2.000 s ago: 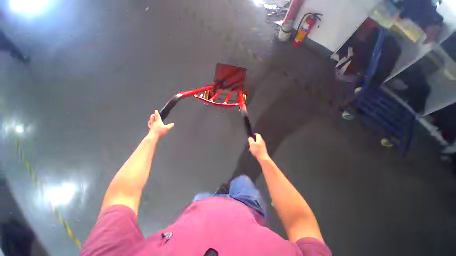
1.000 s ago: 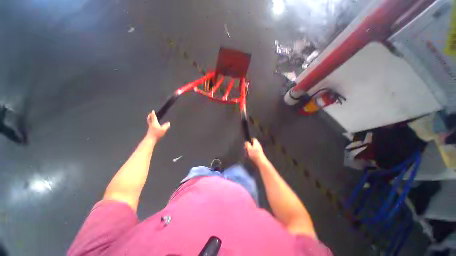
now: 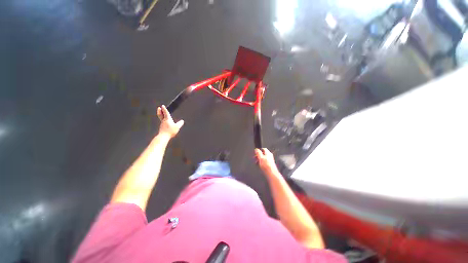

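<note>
The red hand truck [image 3: 241, 95] stands ahead of me, tilted back toward me, with two black-gripped handles. Its flat red toe plate [image 3: 251, 64] bears nothing. My left hand [image 3: 169, 123] is on the end of the left black grip, with the thumb spread away from it. My right hand [image 3: 264, 157] is closed around the end of the right black grip. The wheels are mostly hidden by the frame.
A white table [image 3: 390, 149] lies close on my right, its corner near my right forearm. A red pipe or beam [image 3: 354, 226] runs below its edge. Pale scraps [image 3: 307, 120] litter the floor between truck and table, with more ahead. A blurred grey shape is at the upper right.
The view has moved forward with the hand truck. The fire extinguisher and blue cart have left view, and the white table now fills the right side. Both hands stay on the grips.
</note>
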